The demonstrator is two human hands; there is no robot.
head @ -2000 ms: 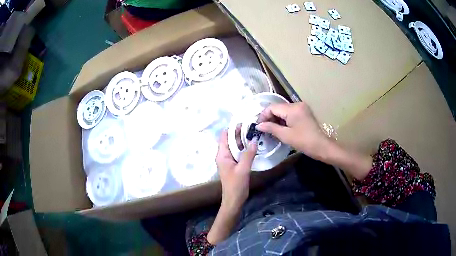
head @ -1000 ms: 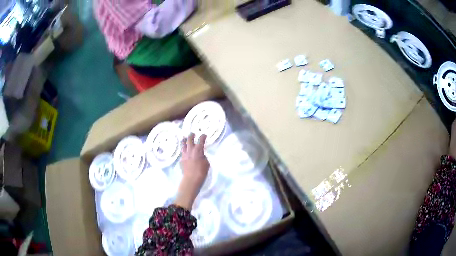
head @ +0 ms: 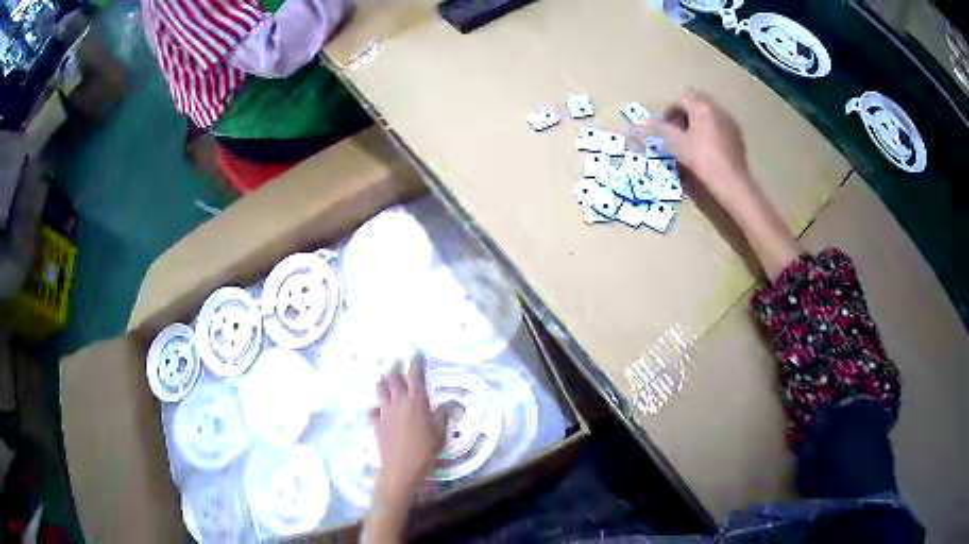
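My left hand (head: 407,430) is over the near right part of the open carton (head: 98,441), its thumb and fingers at the left edge of a round white base (head: 468,425). It appears to grip this base, which overlaps another disc. My right hand (head: 703,140) is over the cardboard-covered table, fingertips down at the upper right of a loose pile of small pale square plates (head: 608,202) with dark dots. Whether a plate is pinched is unclear. More white bases (head: 302,301) lie in rows in the carton, many overexposed.
The table (head: 531,202) has a seam and shiny tape patches (head: 661,370). A dark green conveyor (head: 834,106) carries white bases at the right. A black object (head: 483,11) lies at the table's far edge. A person in striped clothing (head: 207,53) is beyond the carton. A yellow crate (head: 53,271) stands left.
My left hand has moved from the rear-row base to the carton's near right, with a base now beside its fingers. My right arm has come in from the right edge to the plates.
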